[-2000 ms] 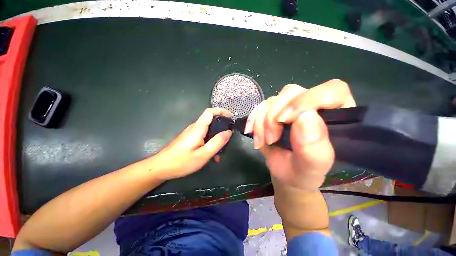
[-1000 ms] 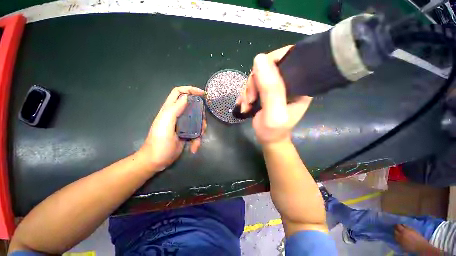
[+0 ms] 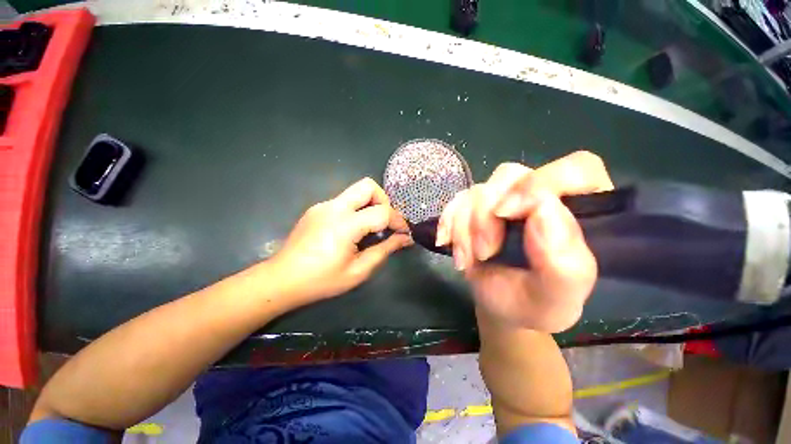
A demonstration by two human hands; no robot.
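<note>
My left hand (image 3: 334, 238) holds a small black housing (image 3: 375, 238), mostly hidden by the fingers, just below and left of the screw dish. My right hand (image 3: 533, 243) grips the thick black electric screwdriver (image 3: 668, 247), which lies nearly level with its pale band at the far right. Its dark tip meets the left fingertips at the housing; the exact contact point is hidden. The round screw dish (image 3: 425, 180) holds many tiny silvery screws, heaped at its far side.
An open black housing (image 3: 102, 168) with a grey rim lies at the left, beside the orange-red tray (image 3: 35, 217) with black units. Beyond the white strip (image 3: 416, 42) are several black parts on the green belt. Loose screws lie behind the dish. A cardboard box (image 3: 724, 399) is at lower right.
The screwdriver has swung down from over the dish to level, its tip now at the housing. My left hand has turned the housing and moved right, its fingers now covering most of it.
</note>
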